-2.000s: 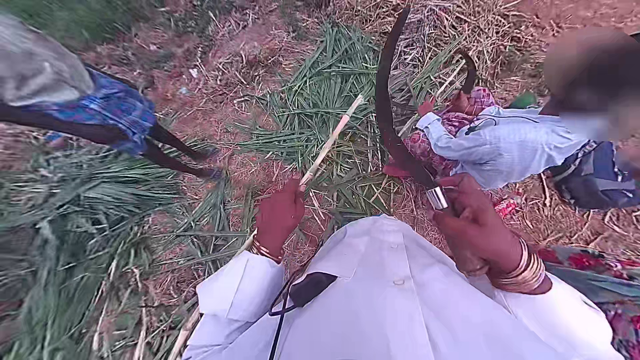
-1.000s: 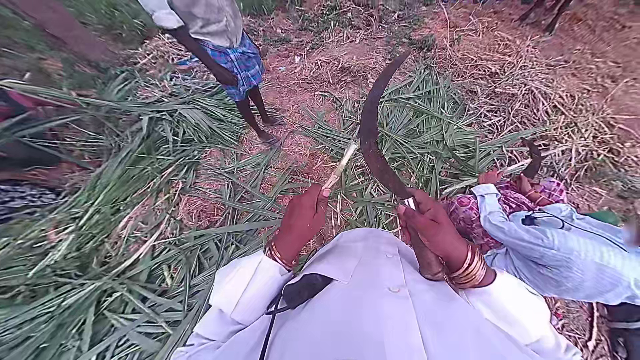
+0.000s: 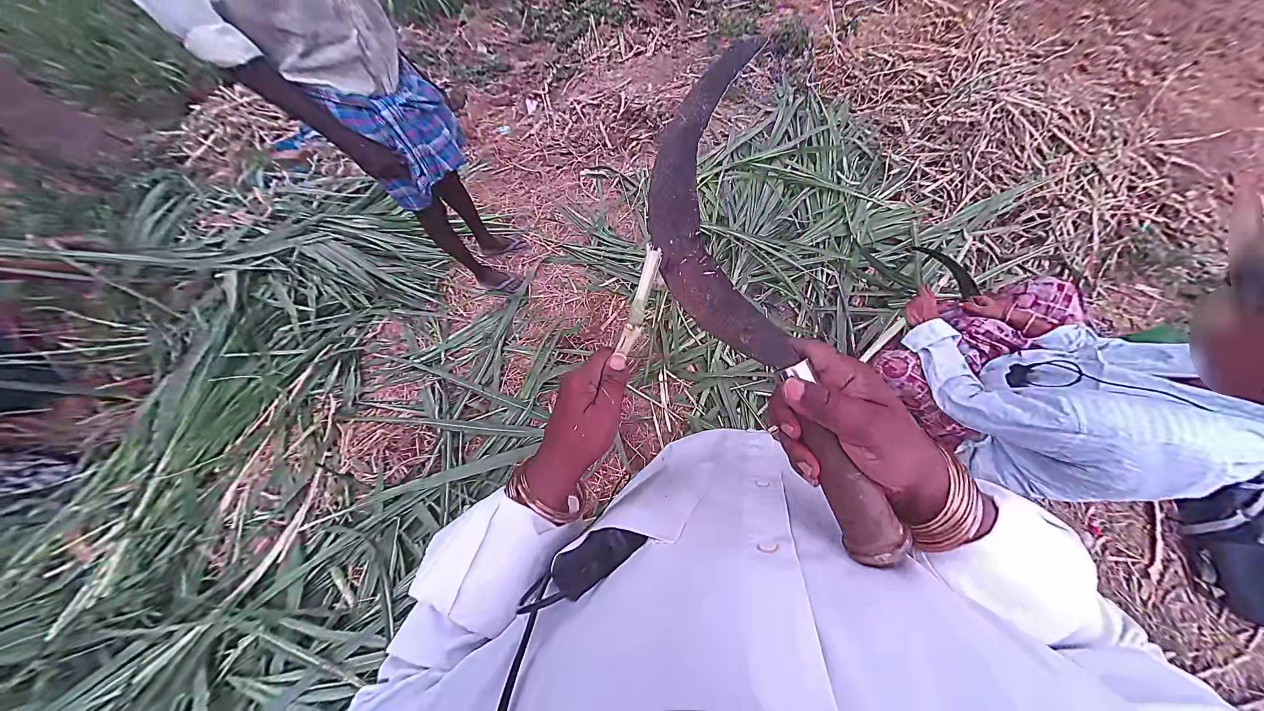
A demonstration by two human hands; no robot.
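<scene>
My right hand (image 3: pixel 859 425) is closed around the wooden handle of a large sickle (image 3: pixel 711 286). Its dark curved blade rises from a metal collar and bends toward the top centre. My left hand (image 3: pixel 583 425) pinches a pale cut plant stalk (image 3: pixel 640 301), whose upper end is at or just beside the inner part of the blade; whether they touch I cannot tell. The stalk's lower part is hidden in and behind my left hand. Bangles circle both my wrists below the hands.
Long green cut leaves (image 3: pixel 296 326) cover the ground at left, with more green leaves (image 3: pixel 810 217) beyond the blade. A person in a checked blue cloth (image 3: pixel 425 138) stands upper left. At right another person in a light blue shirt (image 3: pixel 1076 415) sits low near a smaller sickle (image 3: pixel 953 269). Dry stalks (image 3: pixel 1007 109) lie upper right.
The stalk in my left hand showed as a longer piece two seconds ago; now a shorter piece sticks out above the fingers. The view has shifted leftward. Both hands have kept their hold.
</scene>
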